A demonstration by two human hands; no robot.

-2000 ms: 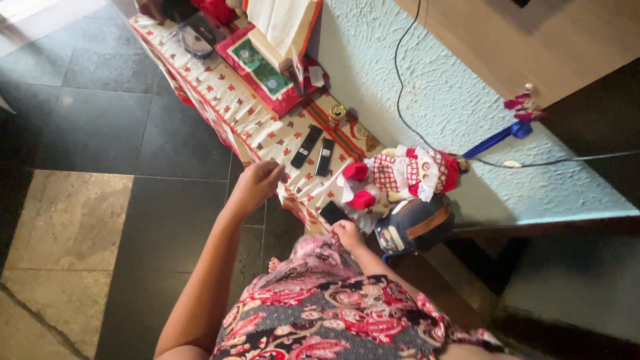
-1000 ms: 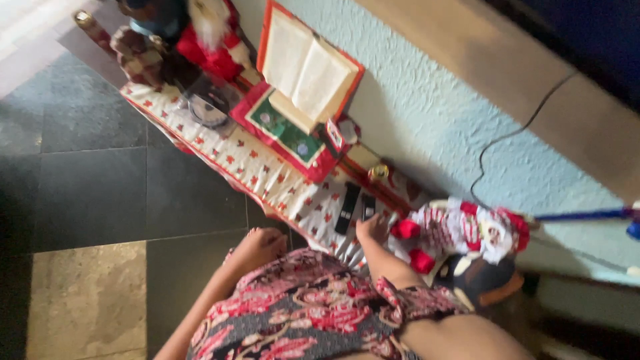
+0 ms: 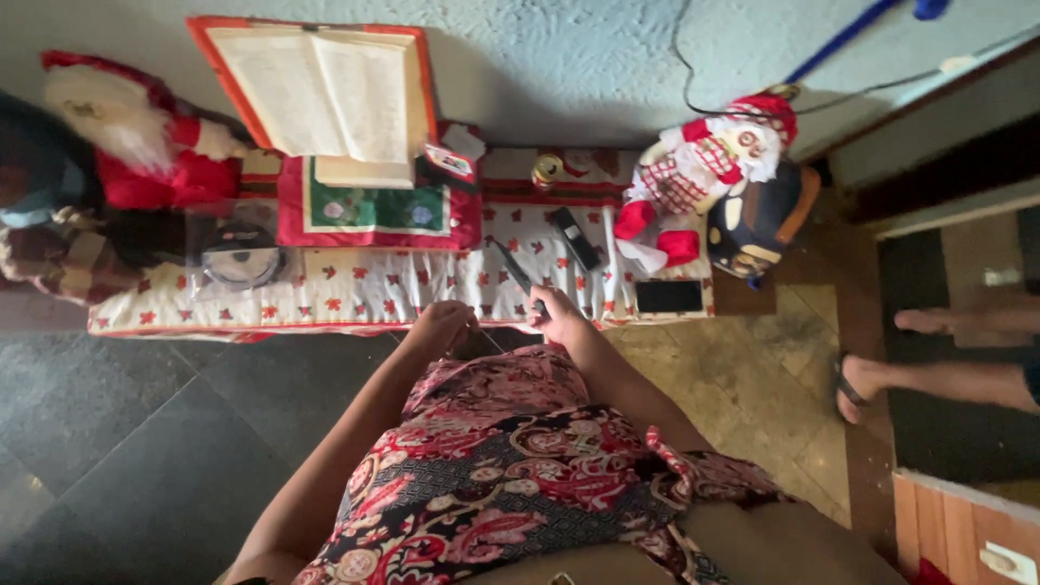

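Note:
My right hand [image 3: 558, 313] grips the near end of a slim black remote control [image 3: 518, 270], tilted over the front part of a white tablecloth [image 3: 406, 280] with red leaf prints. My left hand [image 3: 445, 325] is at the cloth's front edge, fingers curled; whether it holds anything cannot be told. Beyond my right hand lies a second black remote control [image 3: 574, 240]. A black smartphone [image 3: 669, 296] rests flat at the cloth's right end. Behind the second remote stands a small can [image 3: 548, 170].
An open book [image 3: 325, 93] stands behind a red and green mat [image 3: 366, 236]. Santa figure [image 3: 146, 138] and clear-wrapped round item [image 3: 241, 258] are left; Mrs. Claus doll [image 3: 703, 175] and dark bag [image 3: 764, 219] right. Another person's feet [image 3: 865, 386] show at far right.
My right hand, reaching to the remotes a second ago, now holds one nearer the cloth's front edge. The view has turned strongly.

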